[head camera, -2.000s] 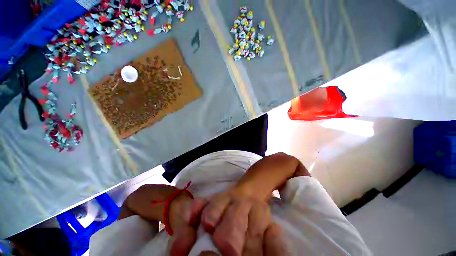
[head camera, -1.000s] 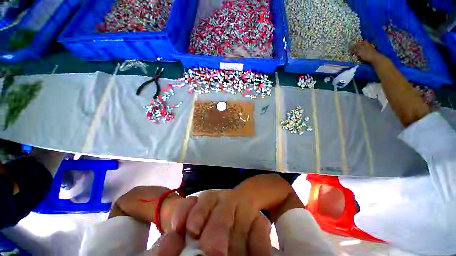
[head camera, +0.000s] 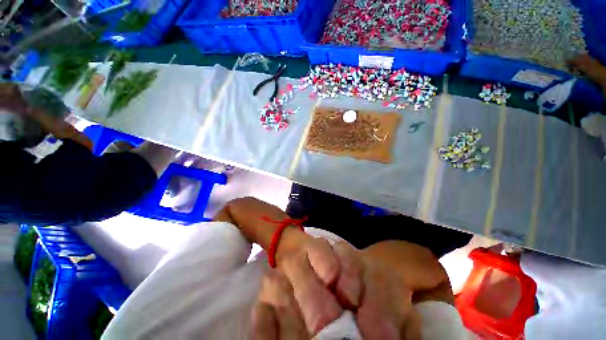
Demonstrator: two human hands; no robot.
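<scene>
My left hand (head camera: 299, 285), with a red string bracelet, and my right hand (head camera: 379, 285) are pressed together over my lap at the bottom. Their fingers close around a white thing (head camera: 340, 328), perhaps tissue, mostly hidden and cut off by the lower edge. On the bench, a brown cardboard mat (head camera: 355, 149) with dark spots bears a white disc (head camera: 349, 116). A small red-and-pale-blue pile (head camera: 275, 116) lies left of it, and a yellow-and-pale pile (head camera: 464, 150) lies to its right.
A long heap of parts (head camera: 372, 85) and black pliers (head camera: 269, 81) lie behind the mat. Blue crates (head camera: 262, 36) line the far side. Another person's hand (head camera: 588, 66) is at the right crate; a dark-clothed person (head camera: 73, 179) sits left. A blue stool (head camera: 179, 192) and red stool (head camera: 497, 292) stand below.
The view has lifted, then turned left, bringing in the crates, greenery and the person at left. My hands stay together around the white thing.
</scene>
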